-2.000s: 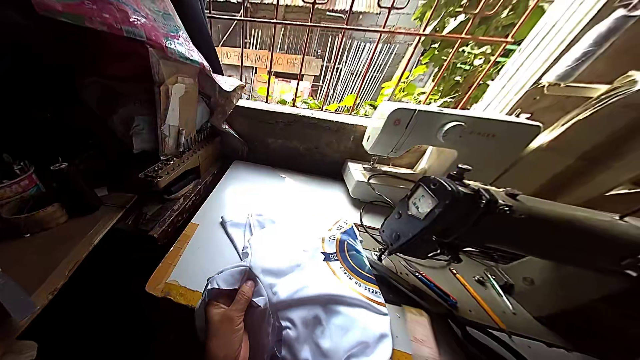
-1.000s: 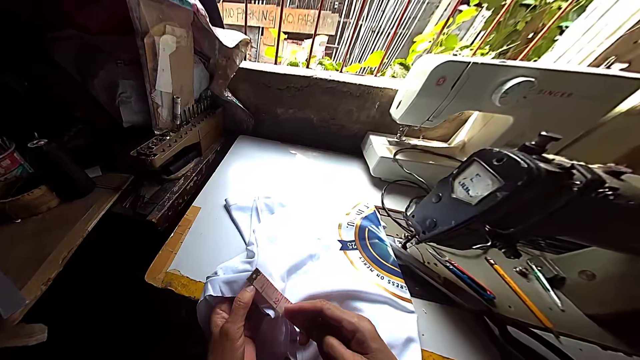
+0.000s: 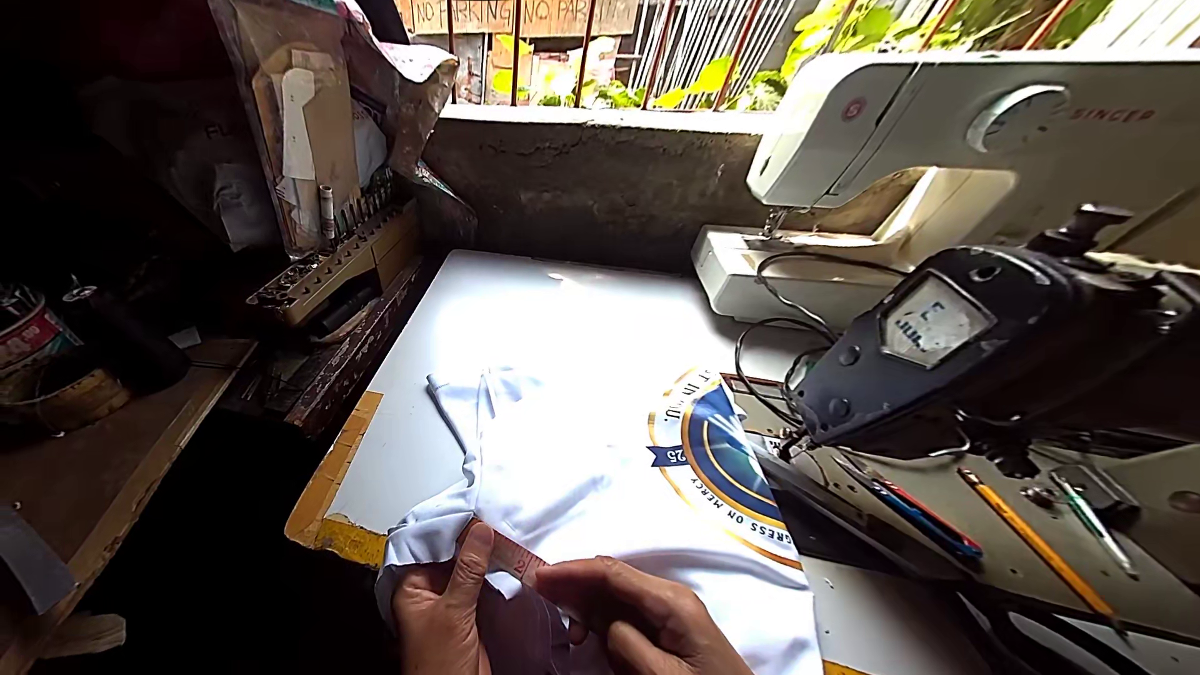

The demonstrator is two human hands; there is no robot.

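A white garment [image 3: 581, 478] with a printed round blue and gold emblem [image 3: 727, 464] lies across the white tabletop, its near part gathered in my hands. My left hand [image 3: 445, 600] pinches the garment's edge together with one end of a short pink measuring tape [image 3: 511, 560], thumb on top. The fingertips of my right hand [image 3: 637, 609] grip the tape's other end, just right of the left thumb. Dark fabric shows below the tape, between the hands. The emblem side of the garment reaches the black sewing machine [image 3: 947, 347].
A white Singer sewing machine [image 3: 881, 141] stands at the back right, a loose black cable [image 3: 750, 347] before it. A yellow pencil [image 3: 1036, 542] and pens lie on the black machine's bed. Left are a wooden rack of small metal parts [image 3: 328, 258] and a side table [image 3: 112, 469]. Window bars rise behind.
Two seconds ago only my left hand was in view, on the garment. My right hand has come in and the tape now spans both hands. The view has moved closer.
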